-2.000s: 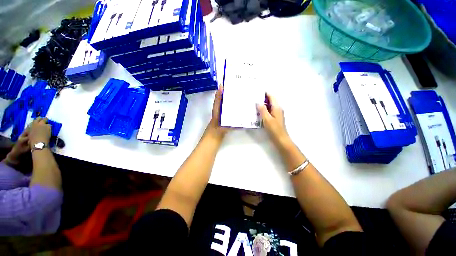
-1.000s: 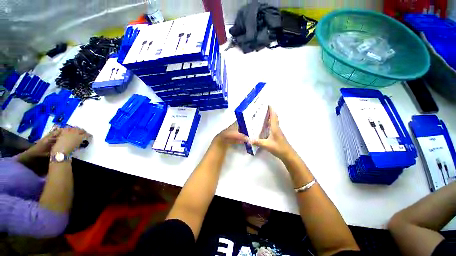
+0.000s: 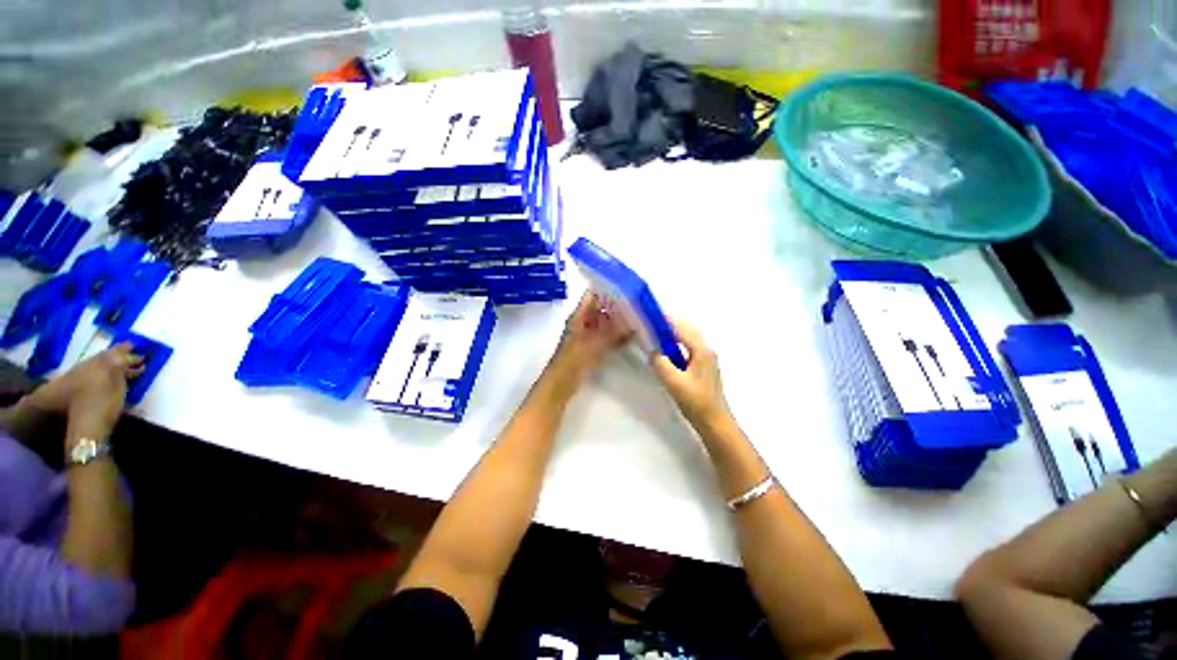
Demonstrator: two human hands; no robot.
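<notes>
A retail box (image 3: 635, 294) is tilted on edge above the white table, its blue side up. My left hand (image 3: 596, 330) is at its near left side, fingers against the face turned away from view; whether they grip is hard to tell. My right hand (image 3: 691, 374) holds its near right end. A stack of boxes with blue flaps sticking out (image 3: 911, 338) stands to the right. A tall stack of closed boxes (image 3: 432, 129) stands to the left, with a small box pile (image 3: 432, 351) in front.
Blue trays (image 3: 319, 329) and black cables (image 3: 194, 181) lie left. A green basket (image 3: 910, 232) with clear pieces, a phone (image 3: 1029, 277) and a basin of blue pieces (image 3: 1120, 219) are right. Another person's hands (image 3: 101, 387) are far left; another's arm (image 3: 1078, 535) is right.
The box has gone from lying face up, to upright, to tilted with its blue side up. The camera view has shifted. At right, the other person's forearm now reaches nearer the separate box.
</notes>
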